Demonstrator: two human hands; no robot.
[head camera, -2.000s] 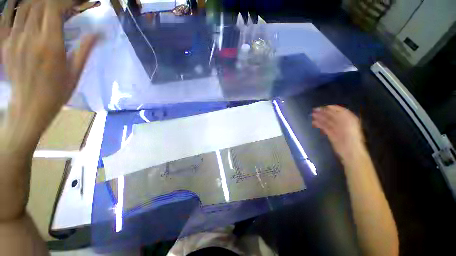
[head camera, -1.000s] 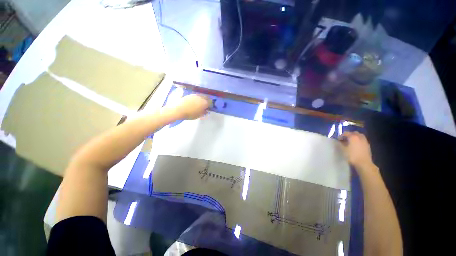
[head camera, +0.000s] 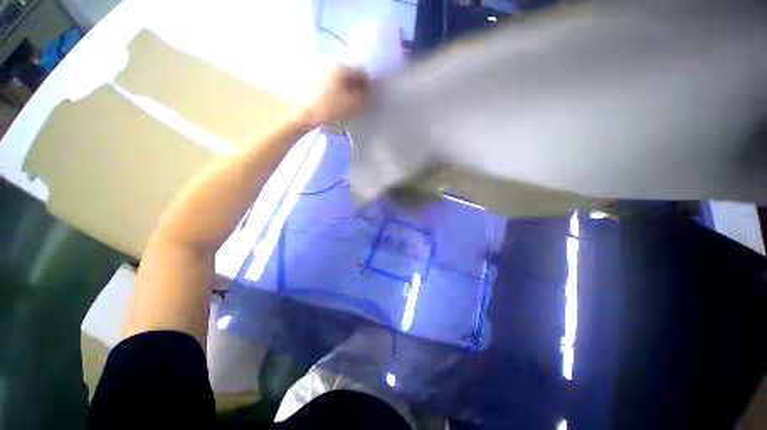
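A large white-grey panel (head camera: 589, 109), blurred, is raised over the far and right part of the work, with a khaki edge below it. My left hand (head camera: 343, 94), blurred, is closed at the panel's left end. My right hand is not in view; the panel covers much of the upper right. The transparent blue sewing template (head camera: 336, 243) lies below and in front of the panel, with dark blue outlines, a small square shape and bright glare strips. The panel hides the template's far side.
Khaki fabric pieces (head camera: 126, 176) lie on the white worktable (head camera: 210, 34) at the left. The glossy black table (head camera: 664, 311) is at the right. A crumpled translucent white sheet or bag (head camera: 336, 361) is near my body. Dark objects at the far side are mostly covered.
The white and khaki panel has come up off the template, baring the outlined sheet. My left hand has moved up and away from me. My right hand has gone out of sight.
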